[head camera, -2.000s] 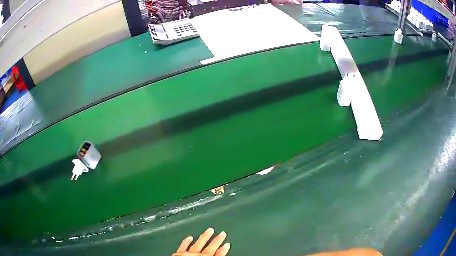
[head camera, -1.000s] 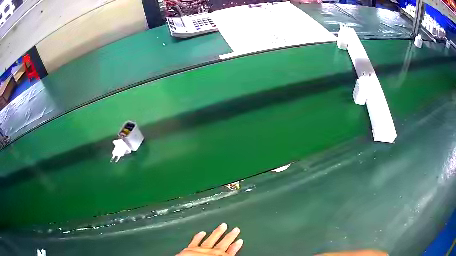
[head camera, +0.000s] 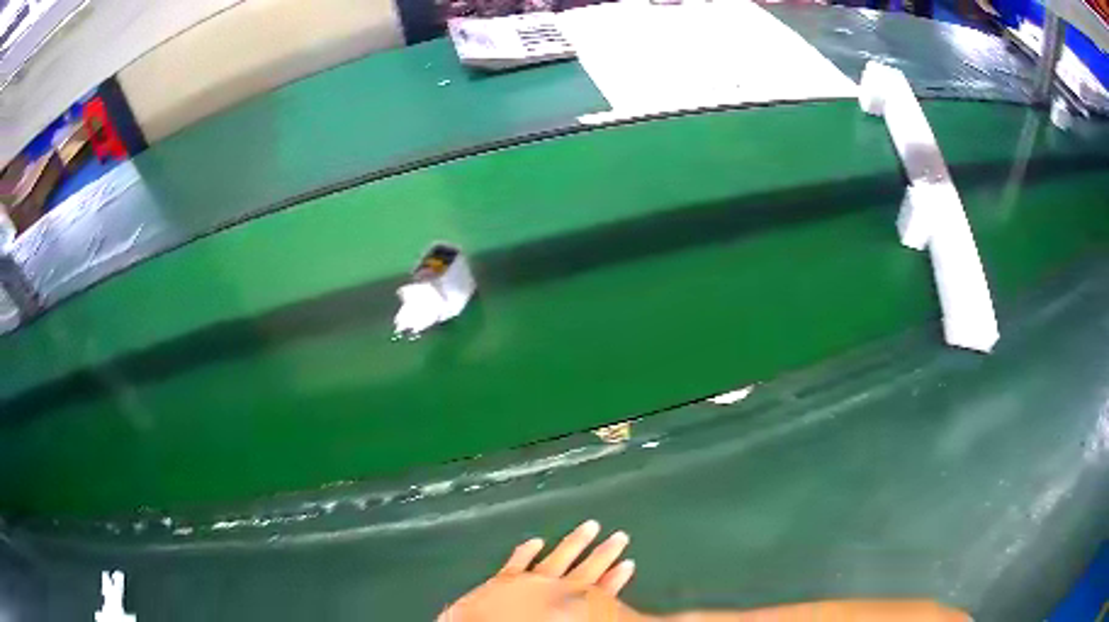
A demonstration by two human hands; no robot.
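An open white adapter housing [head camera: 457,287] stands on the green belt left of centre, its dark opening upward with yellow parts inside. A white plug end cap [head camera: 420,309] sits against its lower left side, prongs pointing down-left; both are slightly blurred. My left hand [head camera: 547,589] is bare at the bottom edge, palm down, fingers spread and empty, well below the housing and cut off by the frame. A bare forearm [head camera: 827,611], seemingly my right, lies along the bottom edge. My right hand is not visible.
A white guide strip [head camera: 949,237] crosses the belt at right, with a white adapter [head camera: 913,219] against it. A loose white two-pronged piece [head camera: 112,598] lies at bottom left. Paper [head camera: 705,55] and a keypad device [head camera: 511,43] are across the belt.
The housing and cap have moved right and up in the picture. The guide strip and paper have shifted right as the view turned. The loose pronged piece has come into view; my left hand stays open.
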